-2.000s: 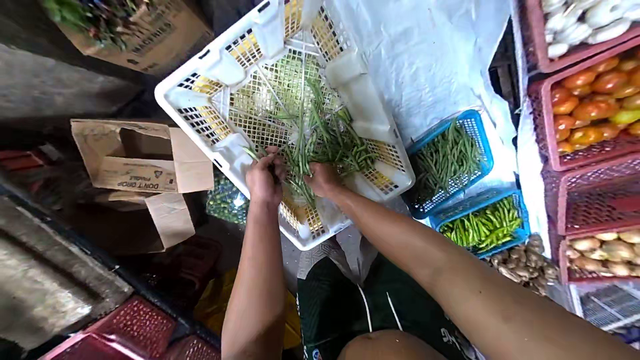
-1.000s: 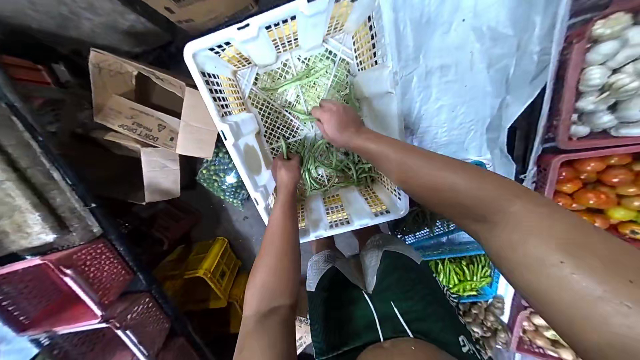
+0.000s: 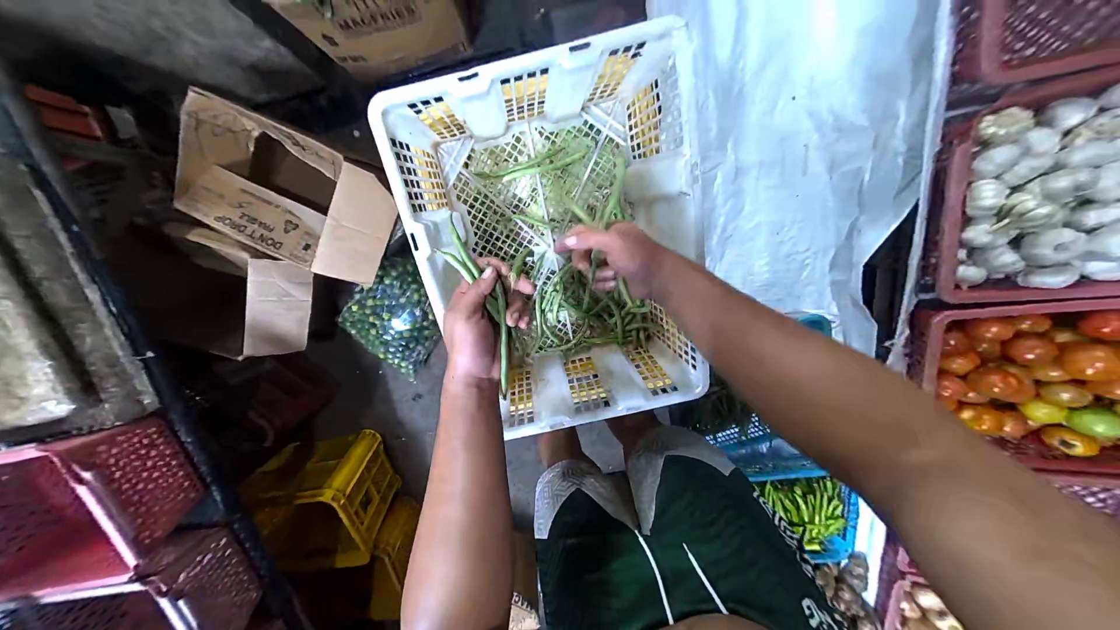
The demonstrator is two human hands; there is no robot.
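Observation:
A white plastic crate [image 3: 560, 422] with openwork sides holds long green beans [image 3: 604, 311], mostly in a tangled heap near its lower end, with a few strewn higher up. At the crate's left side, my left hand [image 3: 486, 315] is closed around several green beans [image 3: 464, 254] that stick out above and below the fingers. My right hand [image 3: 617, 254] is over the middle of the crate, its fingers curled around some beans whose ends show above and beneath it. How many it holds is partly hidden.
An open cardboard box [image 3: 280, 192] and a bag of small green produce [image 3: 394, 315] lie left. Yellow crates [image 3: 324, 499] stand lower left. Garlic [image 3: 1050, 192] and tomatoes [image 3: 1032, 367] fill red crates at right. Green chillies [image 3: 809, 512] sit in a blue basket near my leg.
My left hand now holds a more visible bunch of beans at the crate's left side. My right hand has moved down from the strewn beans toward the heap.

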